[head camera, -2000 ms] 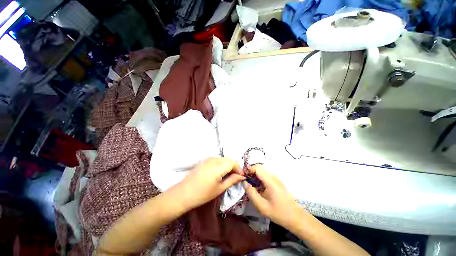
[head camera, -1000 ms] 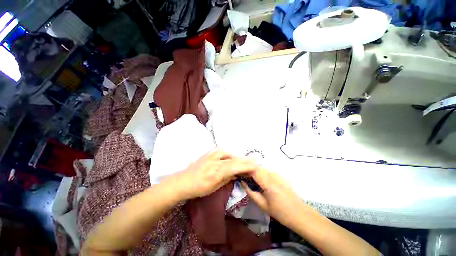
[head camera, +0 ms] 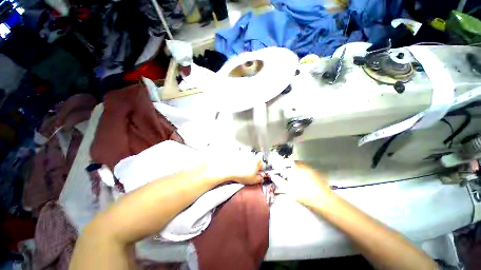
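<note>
My left hand [head camera: 240, 167] is at the needle area, its fingertips closed on the speckled red edge of the garment piece. My right hand [head camera: 308, 184] is just right of it, fingers on the same edge; both are overexposed and blurred. Rust-brown lining [head camera: 234, 227] hangs from the edge over the table front. The white-backed piece [head camera: 150, 163] lies under and beside my left forearm. The presser foot and needle [head camera: 268, 158] are between my hands, hard to make out in the glare.
The cream machine head [head camera: 348, 116] reaches in from the right, with a white tape roll [head camera: 258, 74] on its front and white tape [head camera: 435, 79] draped over it. More lining [head camera: 132, 124] lies at left. Tweed [head camera: 53, 224] is heaped beyond the table edge. Blue fabric [head camera: 316, 26] lies behind.
Both hands have moved with the garment edge from the table's front to the needle area. The lining now lies lower front. The view has shifted right, showing more of the machine arm.
</note>
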